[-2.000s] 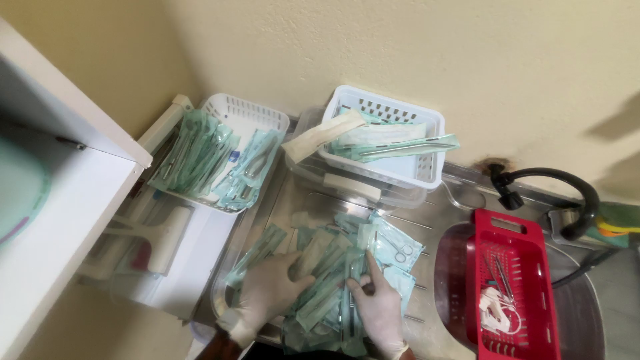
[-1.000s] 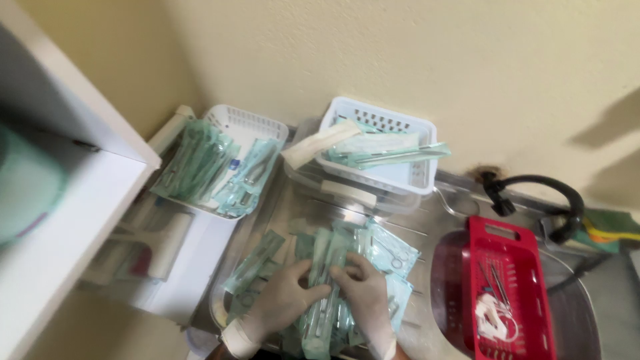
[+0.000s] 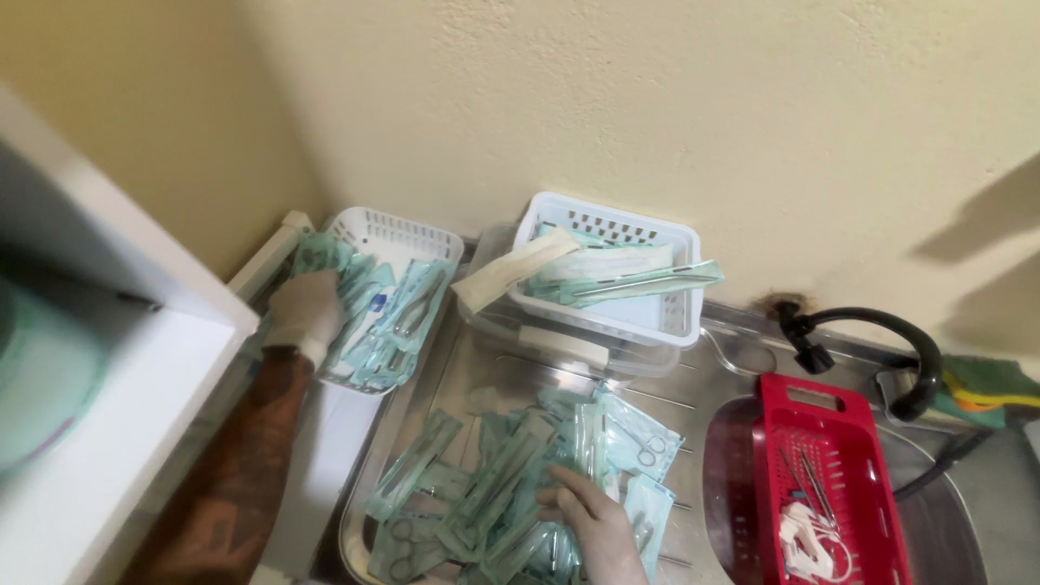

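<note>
My left hand, in a pale glove, reaches into the left side of the white plastic basket holding sealed instrument pouches. Its fingers are hidden among the pouches, so its hold cannot be made out. Over the pile of clear and green sterilization pouches on the metal tray is my right hand, also gloved, its index finger extended and the others bent. No pouch shows clearly in its grip. Scissors show through a pouch right of the pile.
A second white basket with pouches rests on a clear lidded container by the wall. A red plastic basket with metal instruments sits over the sink, beneath a black faucet. A white shelf juts in at left.
My left hand has moved from the tray pile up and left to the left basket. A second ago both hands were together at pouches over the pile; my right hand remains there, apart from the left.
</note>
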